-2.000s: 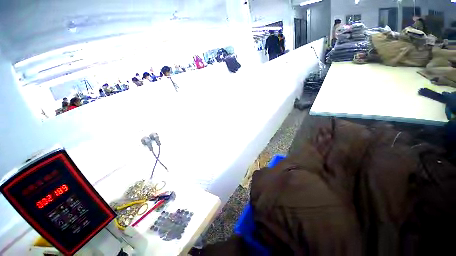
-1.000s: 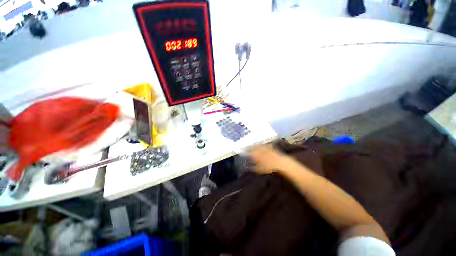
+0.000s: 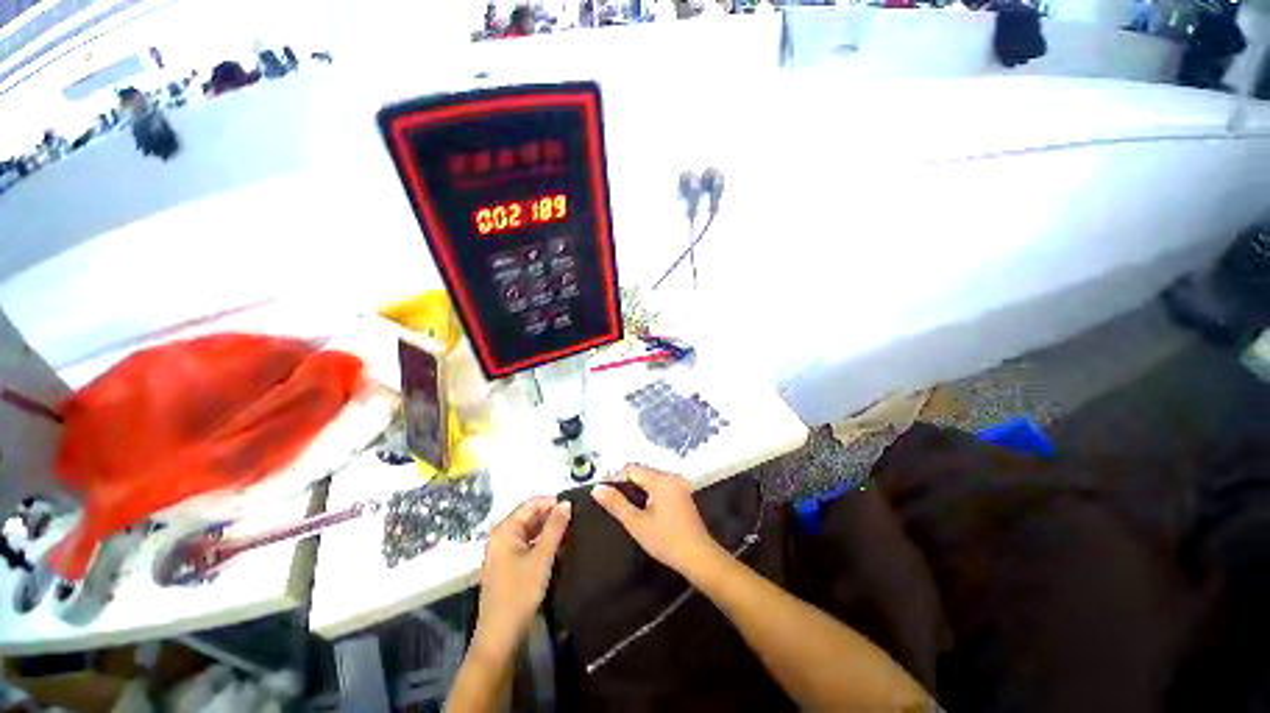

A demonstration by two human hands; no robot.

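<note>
My left hand (image 3: 521, 554) and my right hand (image 3: 660, 518) pinch the top edge of a dark brown garment (image 3: 627, 599), with fingertips close together just below the dies (image 3: 574, 443) of the button machine. A pale zipper (image 3: 674, 607) runs slantwise on the cloth. The machine's black panel (image 3: 515, 230) has a red border and red digits. Dark round caps (image 3: 674, 417) lie right of the dies. A pile of small shiny pieces (image 3: 435, 517) lies left. Whether the cloth edge is between the dies I cannot tell.
A phone-like dark rectangle (image 3: 424, 404) stands against a yellow holder. A red plastic bag (image 3: 209, 418) and a long reddish metal tool (image 3: 265, 538) lie on the left table. Red-handled pliers (image 3: 644, 359) lie behind the caps. A blue bin (image 3: 1017, 437) shows at the right, beside heaped brown cloth.
The view has swung left and down to the machine. A second ago one blurred arm was over the brown cloth; now both hands hold the garment edge at the dies.
</note>
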